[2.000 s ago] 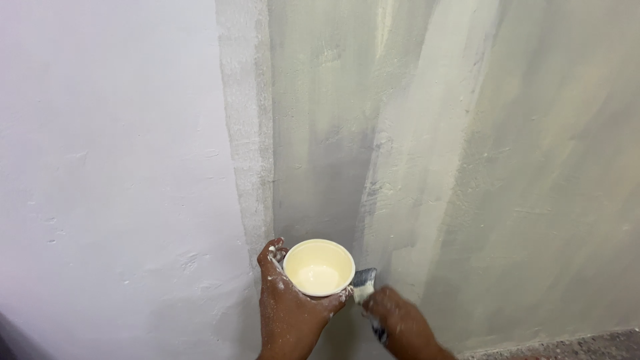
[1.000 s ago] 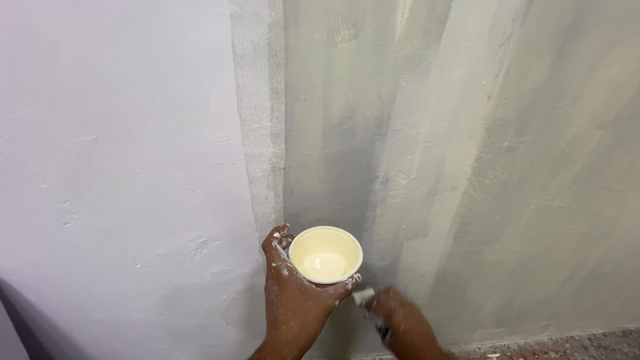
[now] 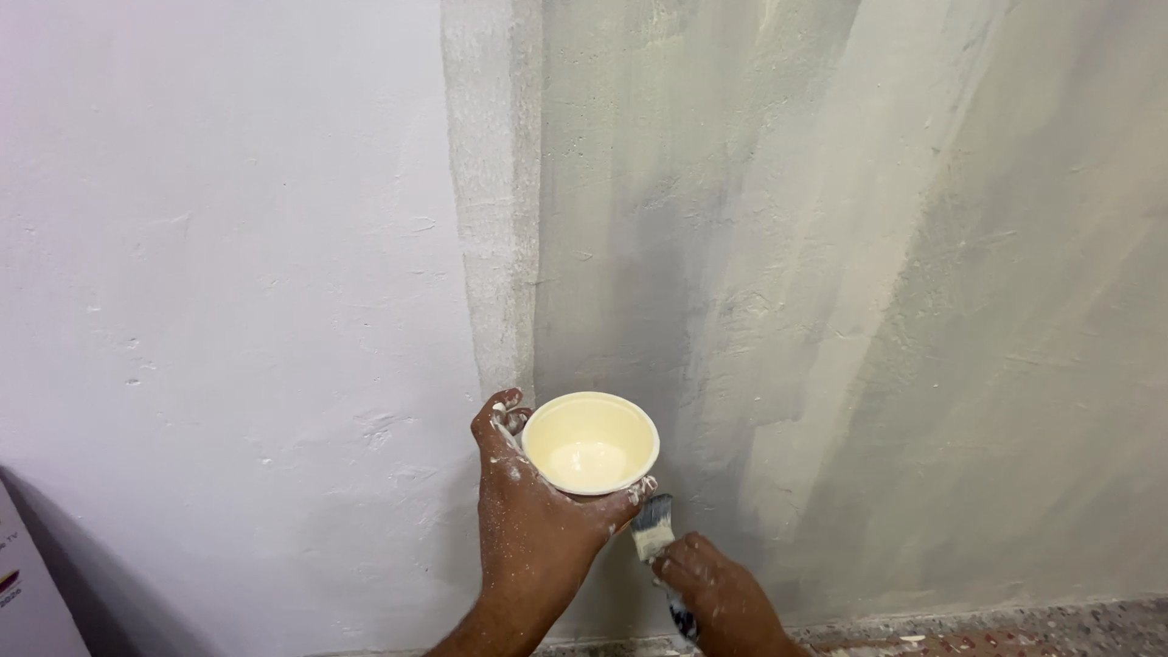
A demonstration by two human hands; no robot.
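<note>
My left hand (image 3: 547, 520), spotted with white paint, holds a small cream bowl (image 3: 591, 412) with a little pale paint (image 3: 584, 464) at its bottom. Just right of and below the bowl, my right hand (image 3: 716, 593) grips a paintbrush (image 3: 653, 529); its dark bristles point up near my left thumb, and its dark handle shows below my fingers. Behind both hands stands the wall, with a smooth white part (image 3: 228, 274), a rough whitish vertical band (image 3: 497, 201) and a streaky grey-green part (image 3: 1031, 365).
At the lower left edge a white printed box or panel (image 3: 32, 584) leans near the wall and casts a shadow. A speckled floor strip (image 3: 1077, 625) with pale bits on it runs along the wall's foot at the lower right.
The brush in my right hand, blurred a second ago, now shows clearly with its bristles up beside the bowl. My left hand keeps hold of the bowl throughout.
</note>
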